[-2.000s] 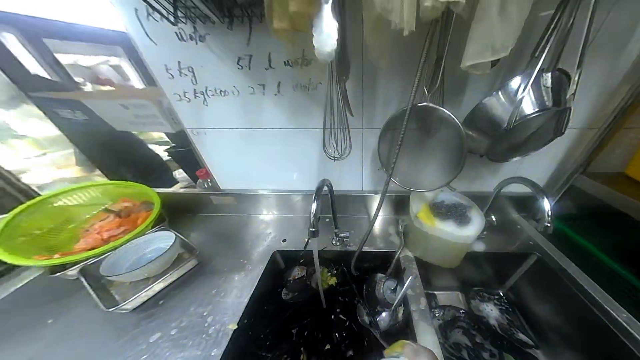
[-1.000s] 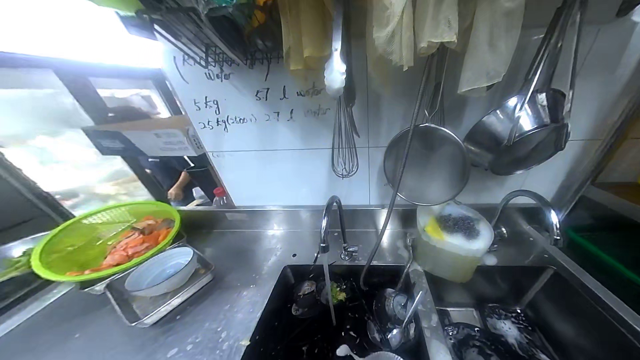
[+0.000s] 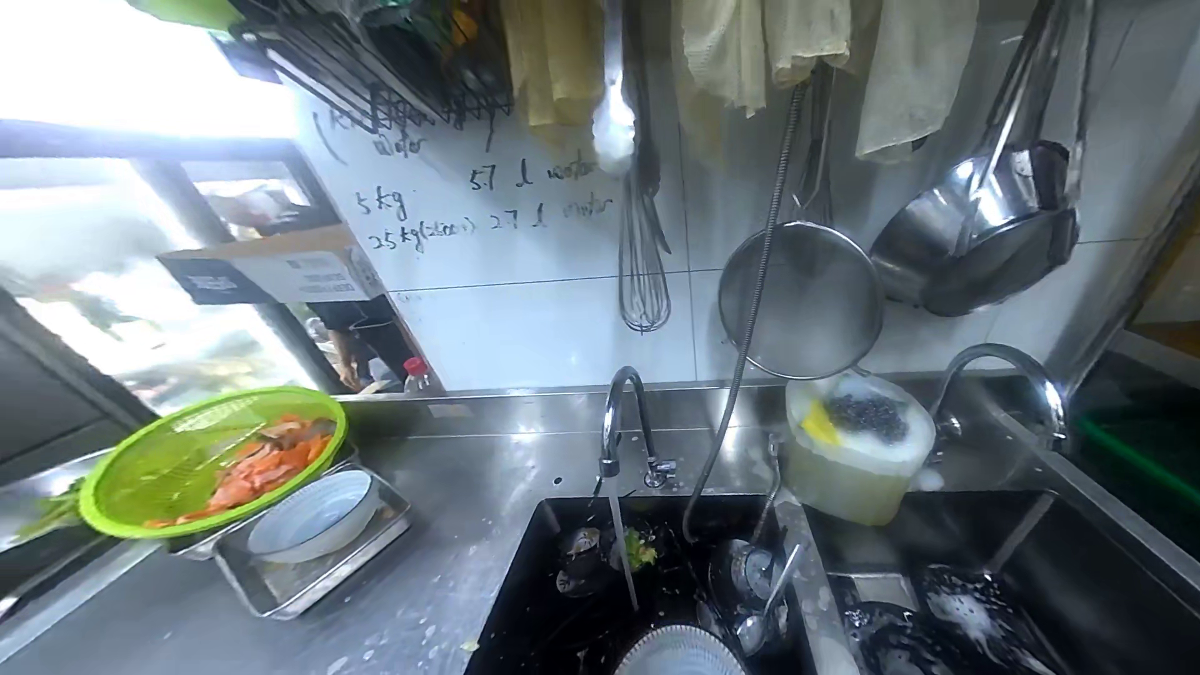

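Observation:
Neither of my hands shows; what they hold is hidden. A pale ribbed bowl (image 3: 680, 653) is at the bottom edge, over the left black sink (image 3: 525, 581). Water runs from the left faucet (image 3: 626, 394) into that sink, past a green food scrap (image 3: 640, 550). A metal ladle or spoon (image 3: 783, 579) leans at the sink's right side among other wet metal ware. On the left counter, a white bowl (image 3: 317, 521) sits on a metal tray (image 3: 286, 592), beside a green plastic colander (image 3: 178, 459) holding orange-pink pieces of food (image 3: 272, 467).
A tub of soapy water (image 3: 858, 469) with a scouring pad and a yellow sponge stands behind the sinks. Foamy dark dishes (image 3: 975, 609) lie in the right sink. A whisk (image 3: 644, 281), a round strainer (image 3: 802, 300) and pans (image 3: 975, 225) hang on the wall. A person (image 3: 370, 342) shows through the window.
The ribbed bowl now shows more fully at the bottom edge. The bit of glove or hand seen at the bottom two seconds ago is out of view. The view has tilted up.

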